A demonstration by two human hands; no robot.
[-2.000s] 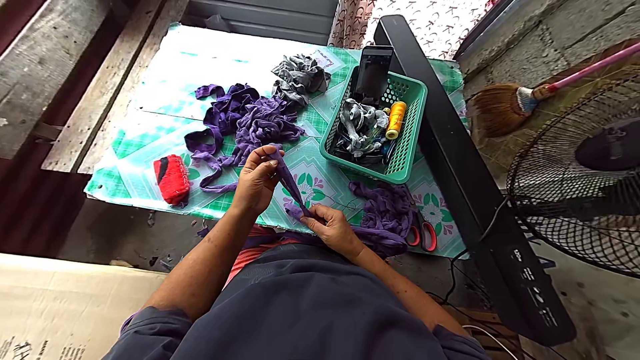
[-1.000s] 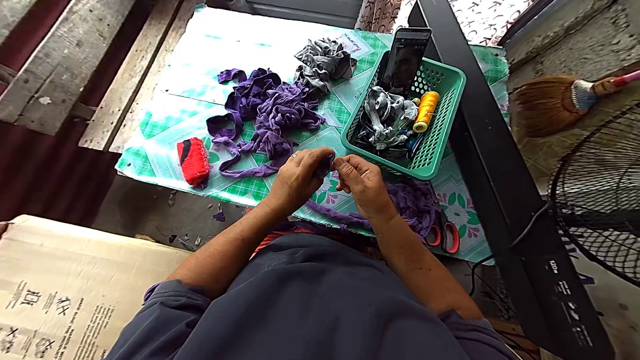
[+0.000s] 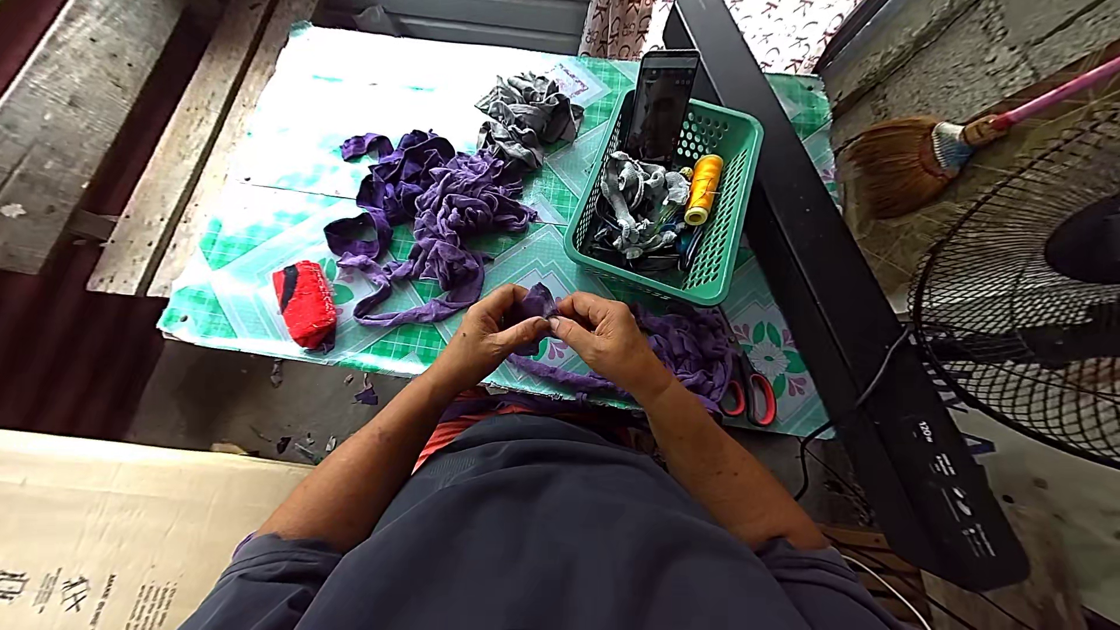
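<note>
My left hand [image 3: 497, 339] and my right hand [image 3: 610, 337] meet at the table's near edge, both pinching a small piece of dark purple fabric [image 3: 540, 302] between thumbs and fingers. Purple fabric strips [image 3: 459, 206] lie heaped beyond my left hand. More purple strips [image 3: 691, 346] lie beside and partly behind my right hand, next to red-handled scissors [image 3: 759, 398]. A grey fabric bundle [image 3: 529, 114] rests farther back. On the left side of the table is a red cloth piece [image 3: 304, 304] with a black patch.
A green plastic basket [image 3: 735, 262] holds grey cloth, a yellow thread spool [image 3: 703, 189] and a smartphone [image 3: 665, 101] standing upright. A long black bar [image 3: 814, 262] crosses the table's right side. Beyond it are a fan [image 3: 1032, 289] and a broom [image 3: 901, 162]. Cardboard [image 3: 131, 516] lies at lower left.
Two seconds ago my hands were apart, with a longer purple piece stretched between them. Now they are together at a small, bunched part of the fabric.
</note>
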